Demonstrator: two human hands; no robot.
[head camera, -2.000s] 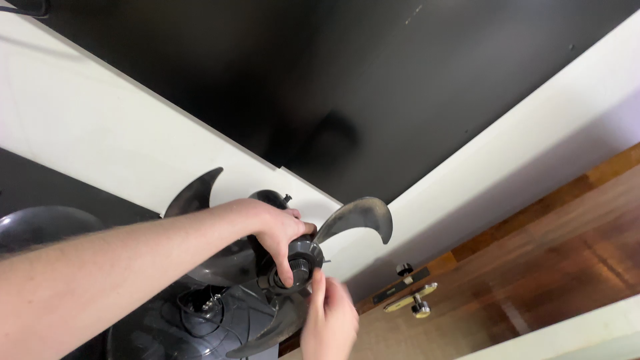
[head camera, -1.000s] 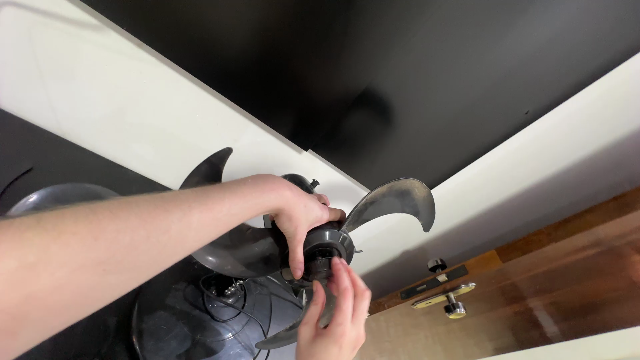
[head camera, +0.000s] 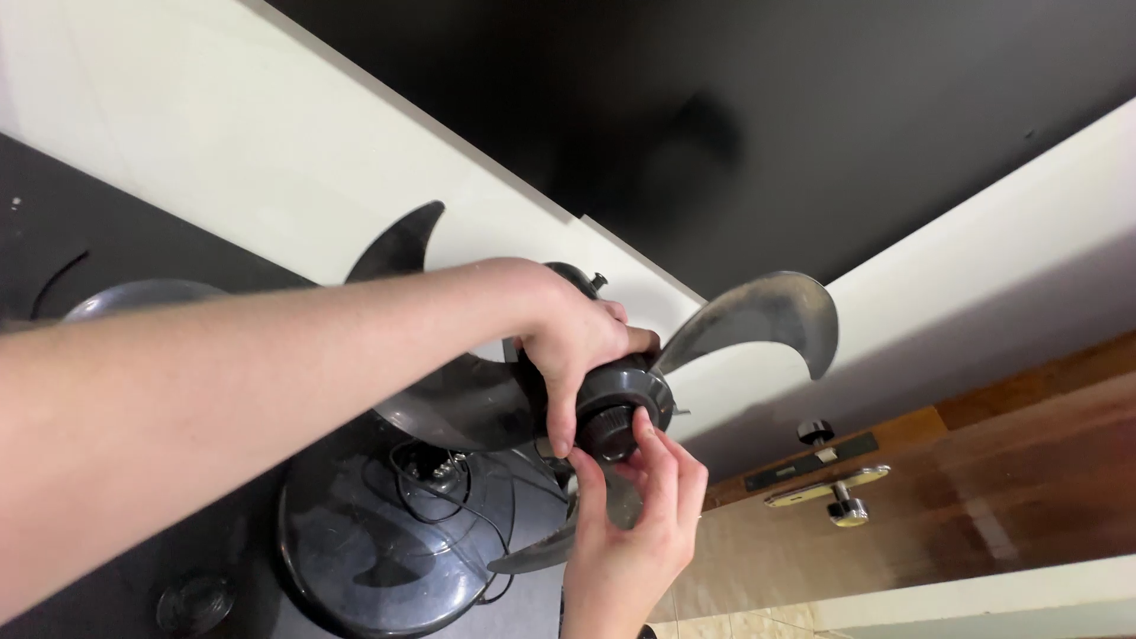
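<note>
A dark plastic fan blade assembly (head camera: 763, 315) with several curved blades sits on a fan standing on a round glossy black base (head camera: 382, 568). My left hand (head camera: 577, 342) reaches across from the left and grips the fan hub, thumb down along its side. My right hand (head camera: 643, 506) comes from below, with thumb and fingertips around a ribbed black knob (head camera: 611, 433) at the middle of the hub. Behind my left hand, part of the motor housing (head camera: 572, 277) shows, with a small pin on top. A thin black cable (head camera: 484, 515) loops over the base.
A large black panel (head camera: 799, 133) with a white border rises behind the fan. To the right is a wooden door (head camera: 1021, 479) with a metal knob (head camera: 848, 510). A clear round object (head camera: 195, 603) lies on the dark surface at lower left, below another rounded glossy piece (head camera: 146, 297).
Two seconds ago the right fingers were at the hub's lower edge; now they are around the ribbed knob at its middle. My left hand keeps its grip on the hub. The view has shifted.
</note>
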